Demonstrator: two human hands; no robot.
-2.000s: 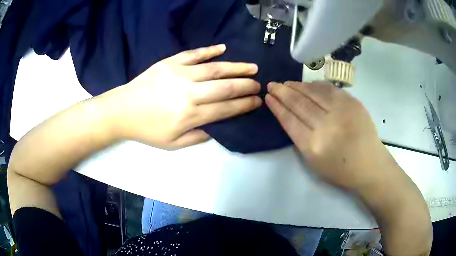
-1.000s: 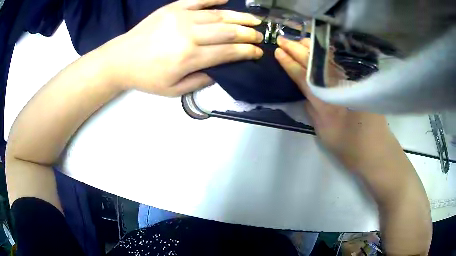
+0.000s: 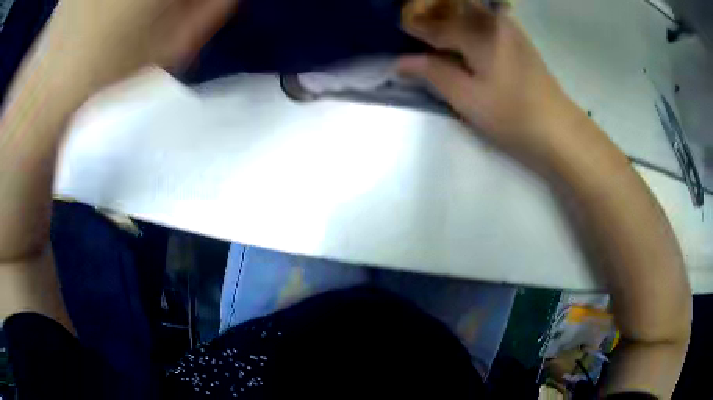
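Note:
The dark navy garment (image 3: 305, 35) lies at the top of the view, between my hands, cut off by the top edge. My left hand (image 3: 184, 27) is at the top left, blurred and partly cut off; its fingers are at the garment's left part, and their hold cannot be made out. My right hand (image 3: 469, 58) is at the top centre right, with bent fingers at the garment's right edge, blurred. Whether it grips the cloth cannot be told. The presser foot and needle are out of view.
The white machine table (image 3: 313, 180) has a curved front edge. A slot with a rounded metal end (image 3: 294, 87) shows below the garment. A long thin silver tool (image 3: 682, 148) lies at the far right. Navy cloth (image 3: 102, 273) hangs off the table's left side. Part of the grey machine shows top right.
The view has tipped down, so table and tool sit differently and the needle area left the picture. My left hand has moved left, away from my right hand; my right fingers have bent.

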